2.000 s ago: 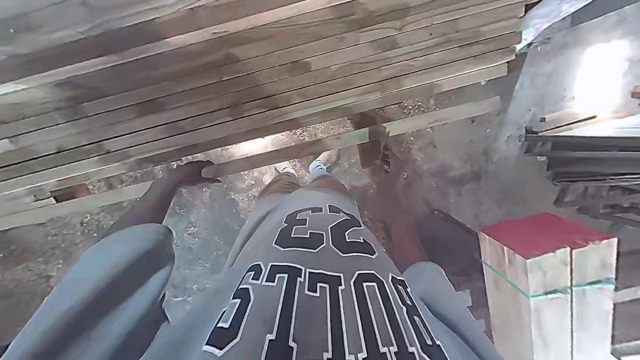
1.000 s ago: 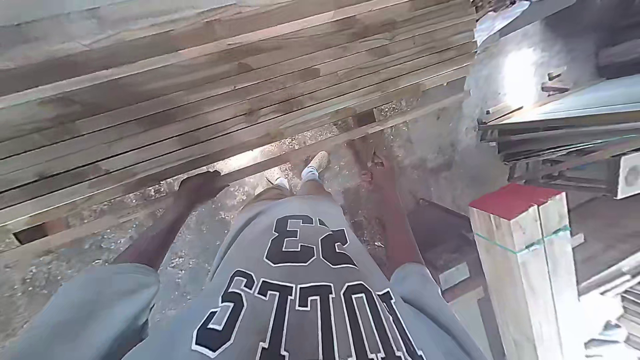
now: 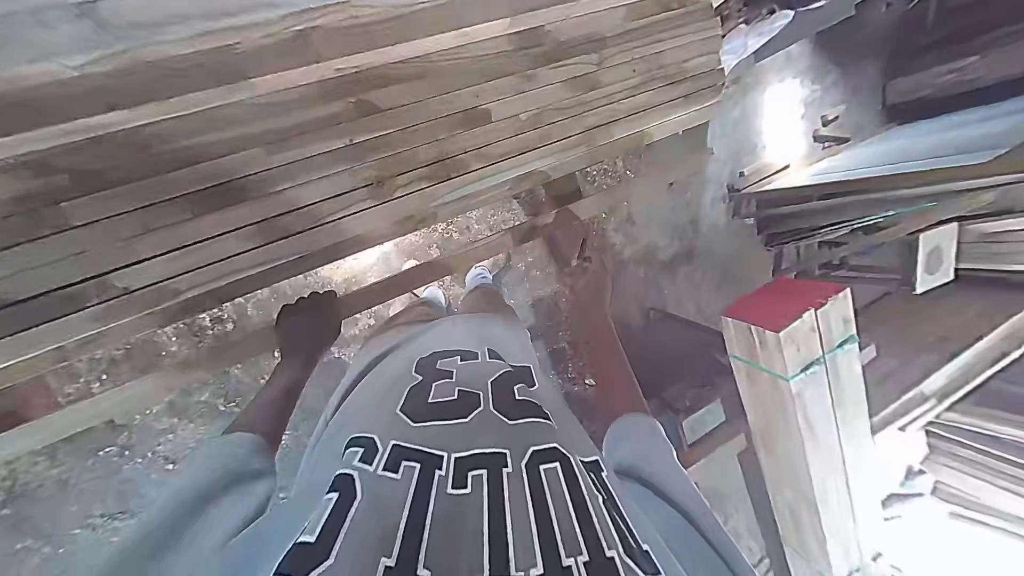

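My left hand [image 3: 308,320] is closed over a long narrow wooden board [image 3: 424,276], its knuckles upward. The board lies slantwise in front of my legs, beside a broad stack of long planks [image 3: 376,176]. My right hand [image 3: 570,236] is at the same board, farther along to the right; blur hides its fingers, so its grip is unclear. A short dark wood piece [image 3: 562,192] shows just beyond that hand, between the board and the stack.
To the right stands a bundle of squared timbers [image 3: 800,416] with red-painted ends and a green strap. Behind it lie stacked sheets or boards [image 3: 872,192], with more stacked wood [image 3: 976,456] at the lower right. My feet [image 3: 456,288] are on debris-strewn ground.
My left hand and the board under it have come toward my body, and the gap to the plank stack at that side is wider. My right hand remains by the board.
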